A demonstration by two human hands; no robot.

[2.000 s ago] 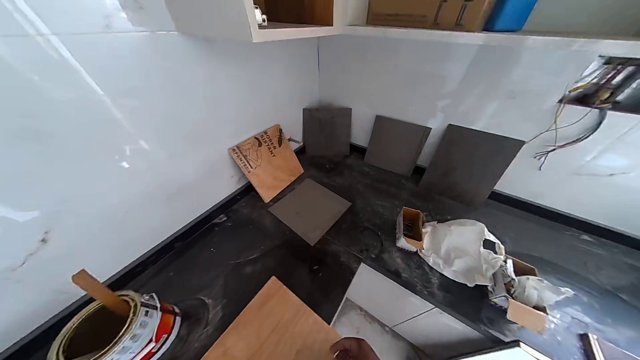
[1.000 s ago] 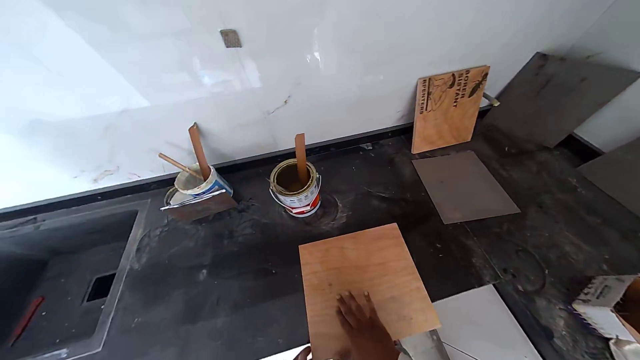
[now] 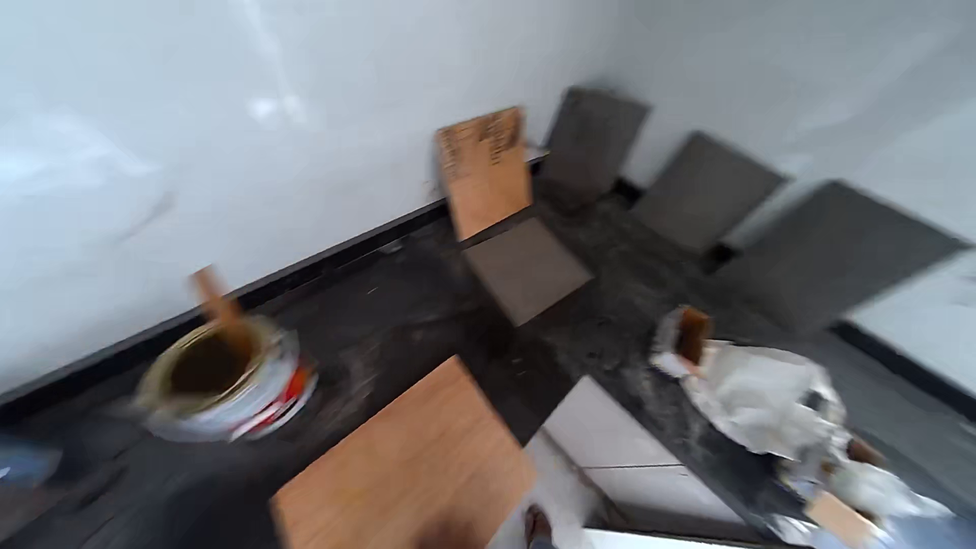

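Note:
A plywood board (image 3: 412, 465) lies at the bottom centre, its lower edge cut off by the frame. A dark blur on its lower edge looks like part of my right hand (image 3: 450, 534); its fingers cannot be made out. My left hand is not in view. Left of the board stands an open paint can (image 3: 229, 381) with a wooden stick (image 3: 221, 305) in it. Beyond the board, a grey square tile (image 3: 528, 269) lies at the foot of a printed plywood piece (image 3: 488, 175) that leans on the wall.
Dark grey panels (image 3: 705, 191) lean along the right wall. On the black countertop (image 3: 381, 305), at the right, are an open small box (image 3: 682, 339) and a crumpled white plastic bag (image 3: 770, 396). White cabinet fronts (image 3: 610, 435) and a foot (image 3: 537, 526) show below the counter edge.
The view has swung right since a second ago. The hand that lay plainly on the plywood board then now shows only as a blur at its lower edge.

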